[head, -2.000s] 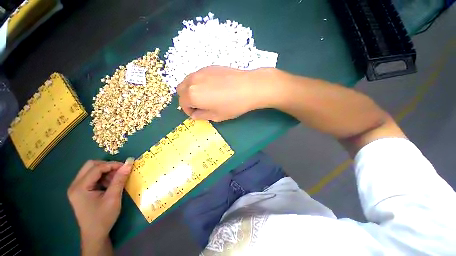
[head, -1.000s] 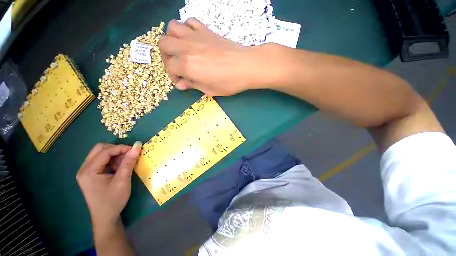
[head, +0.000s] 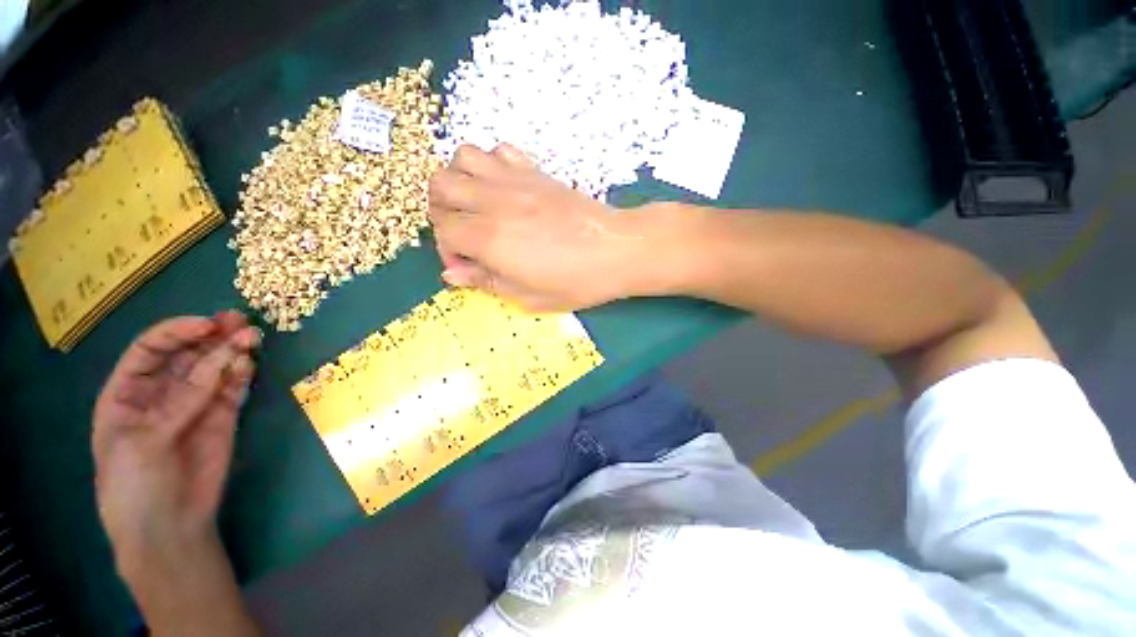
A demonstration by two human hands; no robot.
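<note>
A yellow circuit board panel [head: 455, 392] lies alone on the green mat before me, with small parts along its far edge. My right hand [head: 530, 230] is over the board's far right corner, fingers curled down; its fingertips and anything in them are hidden. My left hand [head: 187, 417] is off the board, left of it, with thumb and fingertips together near the lower end of the yellowish connector heap [head: 330, 199]; whether it pinches a small piece cannot be told. A white connector heap [head: 561, 93] lies beyond my right hand.
A stack of yellow boards [head: 118, 230] is at the left. A paper label [head: 365, 122] lies on the tan heap and a white slip [head: 700, 147] beside the white heap. A black slotted rack [head: 990, 112] stands far right. Thin parallel edges show at the lower left rim.
My left hand has let go of the board's left corner and moved left towards the tan heap's near end. My right hand has come from the heaps' edge to the board's far right corner.
</note>
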